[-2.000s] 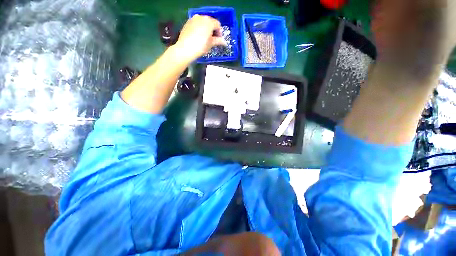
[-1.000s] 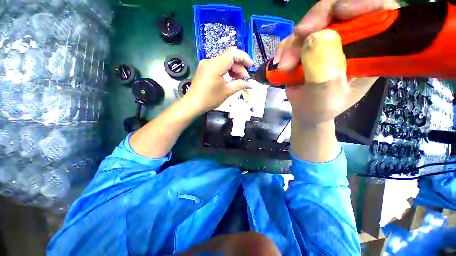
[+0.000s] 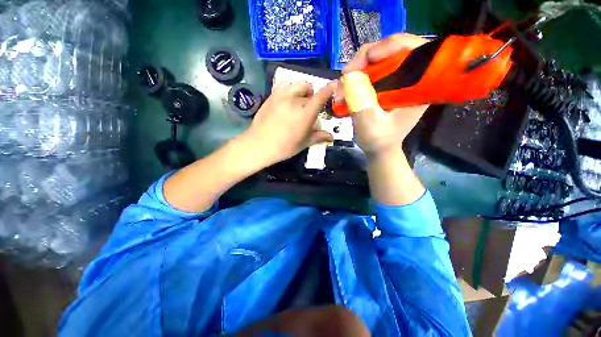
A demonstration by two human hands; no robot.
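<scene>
My right hand (image 3: 385, 99) is closed around the orange-red and black electric screwdriver (image 3: 455, 72). The tool lies tilted, its tip end down at the white assembly jig (image 3: 341, 129). My left hand (image 3: 290, 118) is at the jig's left side, thumb and fingertips close to the screwdriver's tip. The fingers hide the spot under the tip, so I cannot tell whether the left fingers hold a small part. The white jig sits on the black jig base (image 3: 283, 178), partly covered by both hands.
Two blue bins of small metal parts (image 3: 288, 29) stand behind the jig. Black round housings (image 3: 224, 66) and a two-ended black sub-assembly (image 3: 184, 104) lie left. Clear blister trays (image 3: 62, 131) stand far left. A black parts tray (image 3: 471, 141) and rows of black pieces (image 3: 537, 164) are right.
The screwdriver has come down and left toward the jig with my right hand. My left hand has moved slightly down and stays by the tip. The view has shifted, with the bins now higher in the picture.
</scene>
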